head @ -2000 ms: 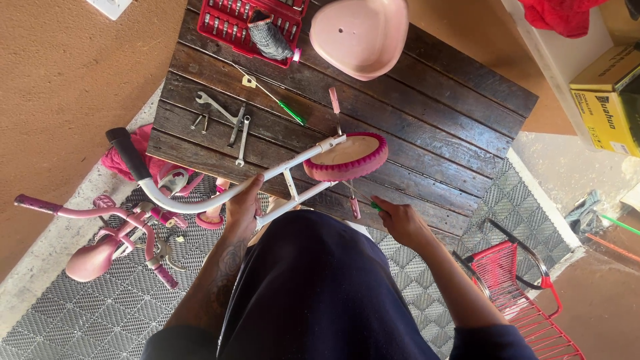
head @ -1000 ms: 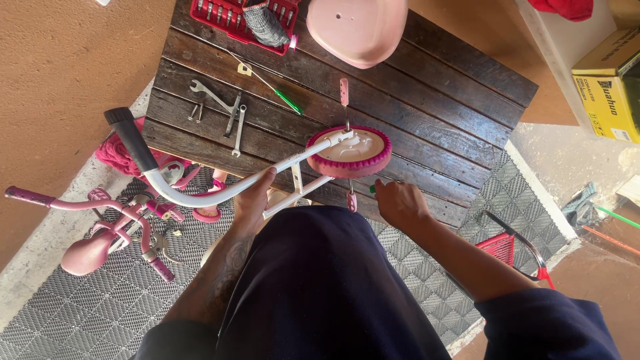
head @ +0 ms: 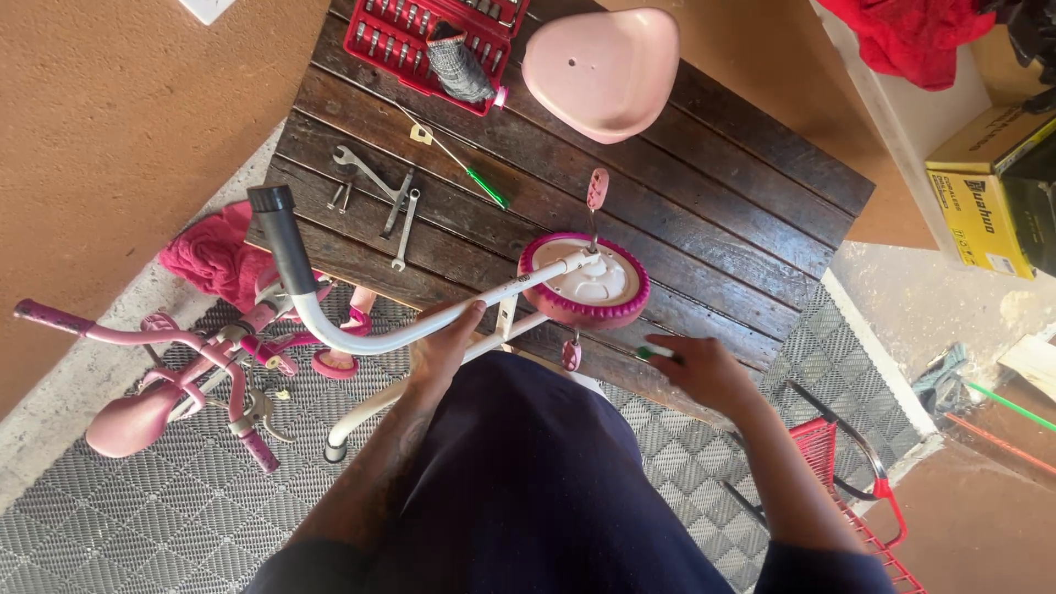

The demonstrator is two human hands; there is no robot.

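My left hand (head: 445, 342) grips the white tubular metal frame (head: 396, 334), which has a black end cap (head: 285, 239). At the frame's far end sits a white plastic wheel with a magenta tread (head: 586, 280). Pink pedals (head: 598, 190) stick out on both sides of the wheel; the nearer one (head: 571, 355) hangs by the table's near edge. To the right of the wheel, my right hand (head: 701, 367) is over the table edge, fingers partly spread around a small green-handled tool (head: 656, 353). Whether the fingers close firmly on it is unclear.
The slatted wooden table (head: 742, 214) bears a pink plastic seat (head: 602, 74), a red socket set case (head: 396, 49), a green screwdriver (head: 487, 188) and open-end wrenches (head: 404, 231). A pink child's bicycle (head: 132, 421) lies left; a red wire chair (head: 817, 454) stands right.
My right hand has opened somewhat from the closed grip of a second ago and sits slightly farther from the near pedal. My left hand keeps its hold on the frame.
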